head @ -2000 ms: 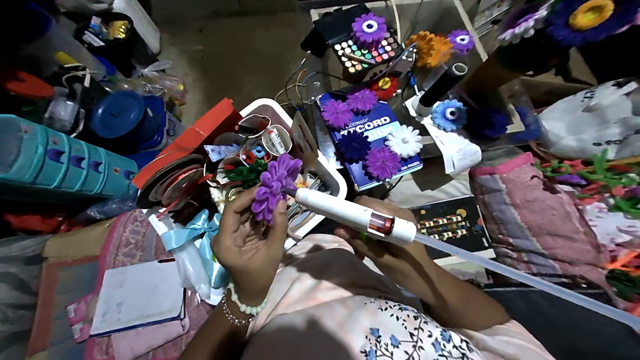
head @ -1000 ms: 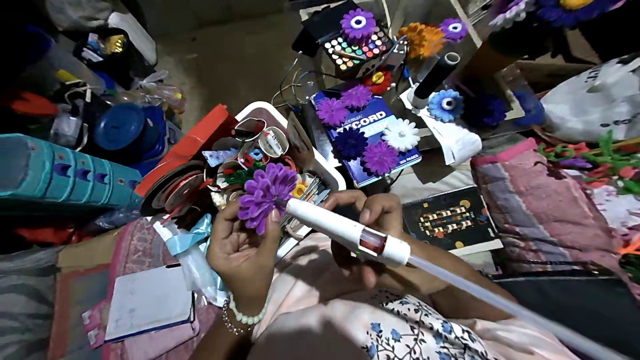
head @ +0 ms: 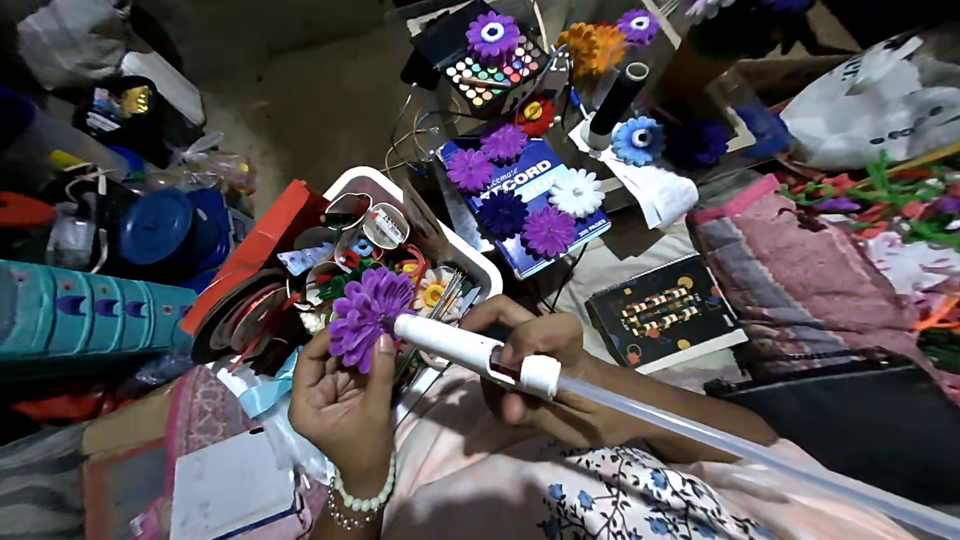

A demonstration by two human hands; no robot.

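My left hand (head: 341,397) holds a purple layered craft flower (head: 371,315) between thumb and fingers, left of centre. My right hand (head: 540,367) is closed around a white hot-glue gun of tube shape (head: 450,343), its dark tip touching the middle of the flower. From the tool's rear end a long translucent glue stick (head: 712,435) runs to the lower right. Behind the flower stands a white plastic basket (head: 480,262) with ribbon rolls, small flowers and tools. Several finished flower heads, among them a white one (head: 577,193), lie on a blue record book (head: 525,262).
A teal drawer unit (head: 97,319) stands at the left. Ribbon spools (head: 240,319) lean by the basket. Upper right are a colour palette (head: 495,75), a black tube (head: 619,101) and a blue flower (head: 638,141). A black notebook (head: 664,311) lies right of my hands, beside pink fabric (head: 780,277).
The purple flower has turned in my left hand, from facing more toward the camera to a side-on tilt. The glue gun's tip stays at it. My right hand's fingers have shifted along the tool.
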